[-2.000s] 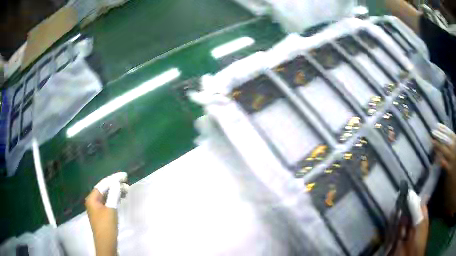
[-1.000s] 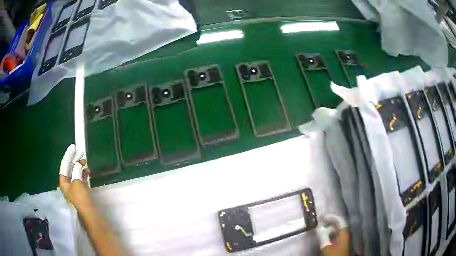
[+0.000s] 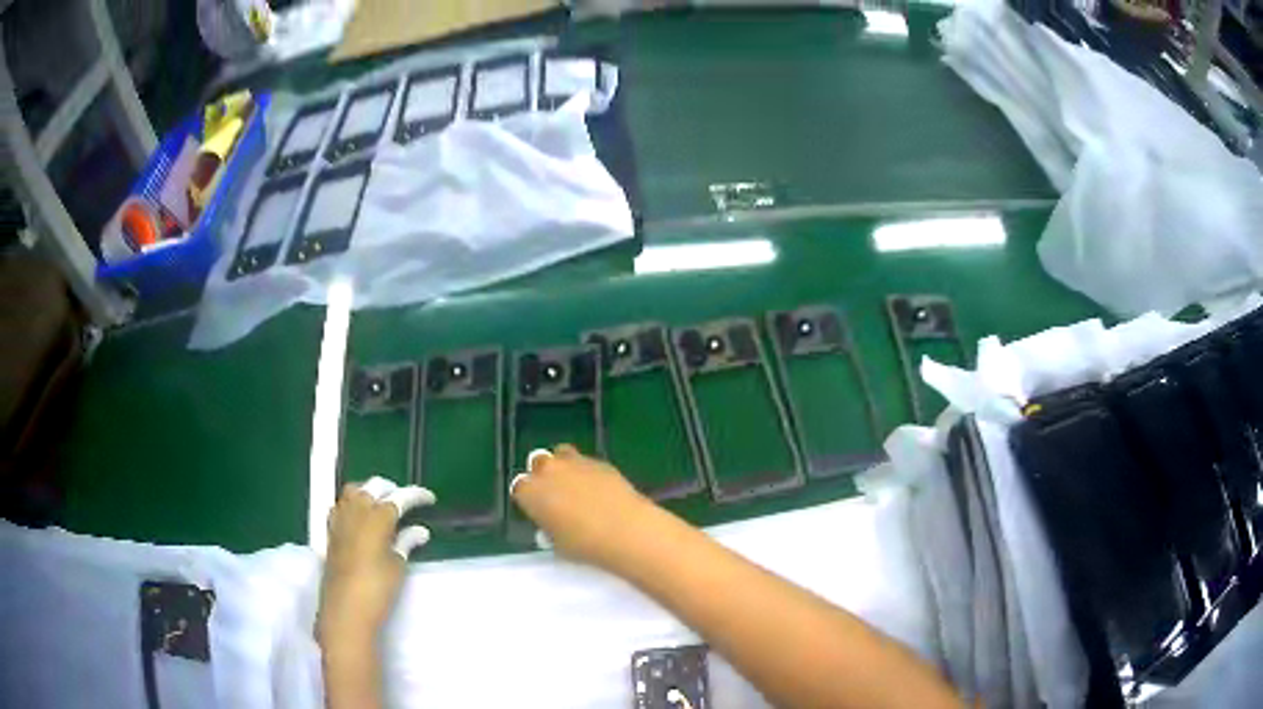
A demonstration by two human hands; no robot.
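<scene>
Several dark middle frames lie side by side on the green mat, camera holes at their far ends, such as one right of centre [image 3: 736, 409]. My right hand [image 3: 582, 501] reaches across with white-tipped fingers over the near part of the third frame from the left [image 3: 556, 374]. Its fingers hide that part, so a grip cannot be told. My left hand [image 3: 369, 547] is at the near ends of the two leftmost frames [image 3: 460, 371], thumb and fingers apart, nothing seen in it. Another frame [image 3: 670, 679] lies on the white cover sheet [image 3: 513, 637], cut off by the bottom edge.
A glossy black tray [image 3: 1150, 485] and white liners [image 3: 1018, 547] are stacked at right. One frame [image 3: 180, 621] lies on white sheet at lower left. Frames under a liner [image 3: 485, 208] and a blue basket [image 3: 184, 256] are at far left. A liner heap [image 3: 1150, 180] is at far right.
My right hand has moved from beside the frame on the white sheet to the mat frames. My left hand shows slightly further right. The right stack shows bare black tray where frames showed before.
</scene>
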